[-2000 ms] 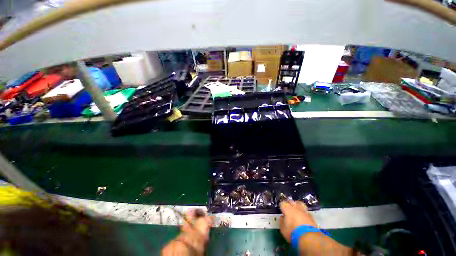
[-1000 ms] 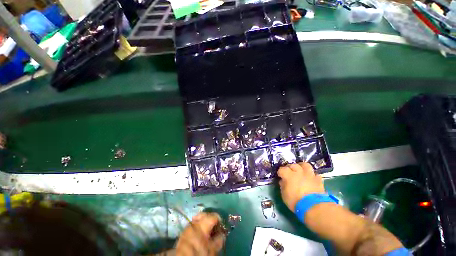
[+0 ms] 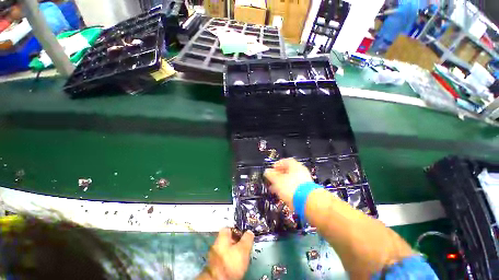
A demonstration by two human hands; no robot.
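A long glossy black tray [image 3: 290,117] lies across the bench and rail. Small wired components [image 3: 253,219] fill several of its near pockets. Two lie in a farther row. My right hand [image 3: 287,178], with a blue wrist band, reaches over the tray, its fingertips bunched at a left-side pocket in the second row from the front. What they touch is hidden. My left hand [image 3: 230,254] is at the tray's near left corner. Something small and dark shows between its thumb and finger; I cannot tell if it is a component or the tray's corner. Loose components [image 3: 279,270] lie on the bench below the tray.
More components [image 3: 162,182] lie on the green belt at left. Dark crumbs dot the pale rail [image 3: 120,214]. A tilted black tray [image 3: 120,52] and a grey grid tray [image 3: 227,48] stand beyond. Stacked black trays [image 3: 465,202] and a small red light [image 3: 452,255] are at right.
My right hand has moved from the tray's near row left and farther into the second row. My left hand has come up to the tray's corner. The view has shifted; the white paper is out of sight.
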